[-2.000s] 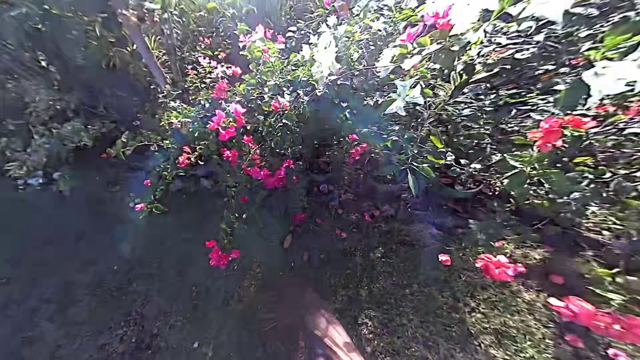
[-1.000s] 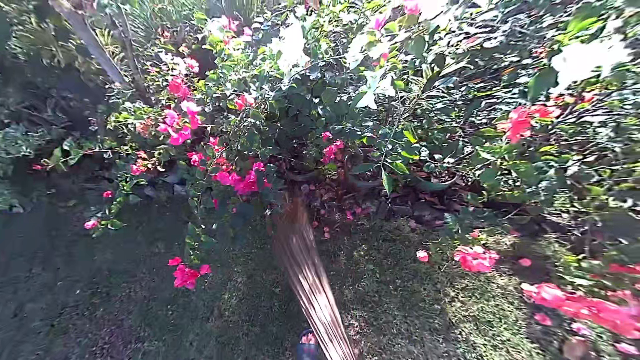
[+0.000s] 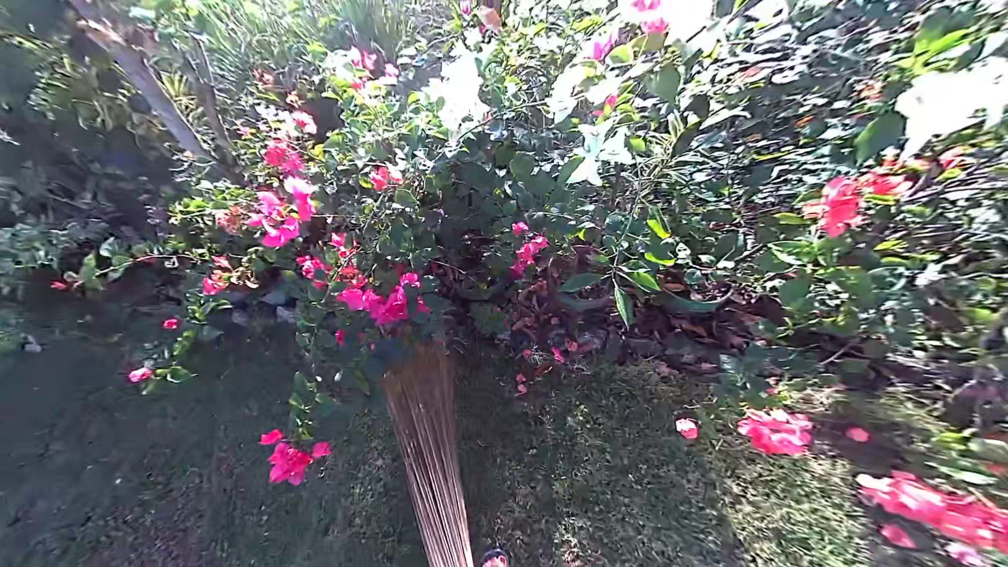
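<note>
A broom of thin stiff twigs reaches up from the bottom edge, its spread tips at the foot of a flowering bush with pink bougainvillea blooms. The broom's lower part passes out of the frame, so whatever holds it is hidden. Neither my left hand nor my right hand shows. Beside the broom at the bottom edge is a small part of what looks like a foot in dark footwear.
Grass lies before the bushes. Dry fallen leaves gather under them. Pink flower clusters hang low at right, and one at left. A slanting trunk stands at upper left.
The broom, blurred and low in the frame two seconds ago, reached up to the bush's base a second ago. Its tips now lie a little further left against the bush.
</note>
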